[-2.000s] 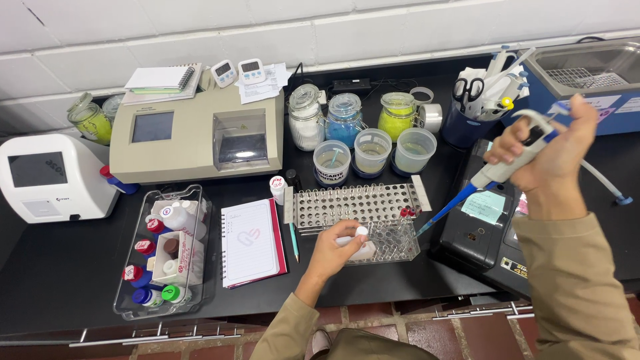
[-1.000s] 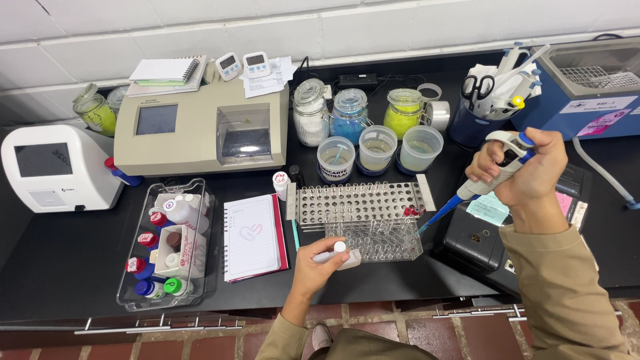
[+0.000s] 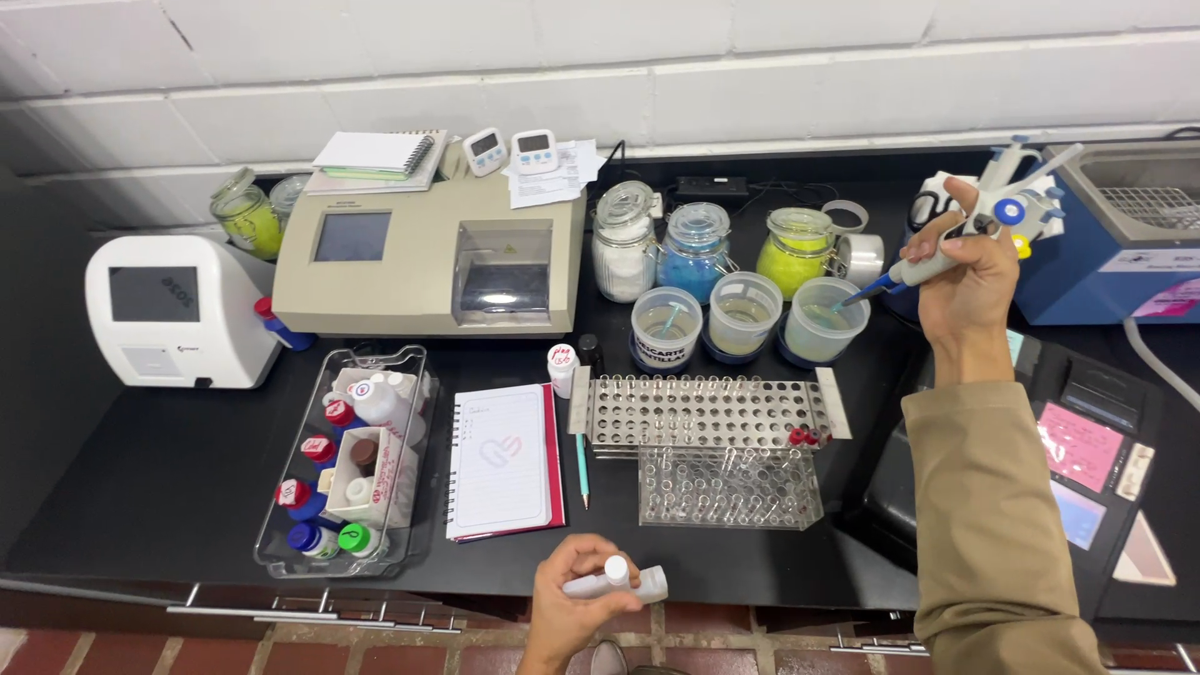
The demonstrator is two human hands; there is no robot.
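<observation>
My left hand (image 3: 577, 600) grips a small translucent white plastic bottle (image 3: 650, 585) with a white cap at the bench's front edge; whether the cap is on the bottle is unclear. My right hand (image 3: 966, 272) is closed around a micropipette (image 3: 928, 265), whose blue lower end points down left. Its tip reaches into the right-hand plastic cup (image 3: 831, 319). Two more translucent cups (image 3: 745, 312) stand left of it, one with a blue tip inside. Below them are a metal tube rack (image 3: 703, 412) with a few red-topped tubes and a clear rack (image 3: 729, 487) of glass tubes.
A clear tray of bottles (image 3: 267, 525), a spiral notebook (image 3: 497, 459) and a turquoise pencil (image 3: 583, 473) lie left. A beige analyzer (image 3: 431, 309), lidded jars (image 3: 623, 253) and a blue water bath (image 3: 1069, 272) stand behind. A black instrument (image 3: 891, 487) sits under my right forearm.
My right hand has moved the micropipette from beside the clear rack up to the right-hand cup. My left hand, with the bottle, has drawn back from the rack toward the bench's front edge.
</observation>
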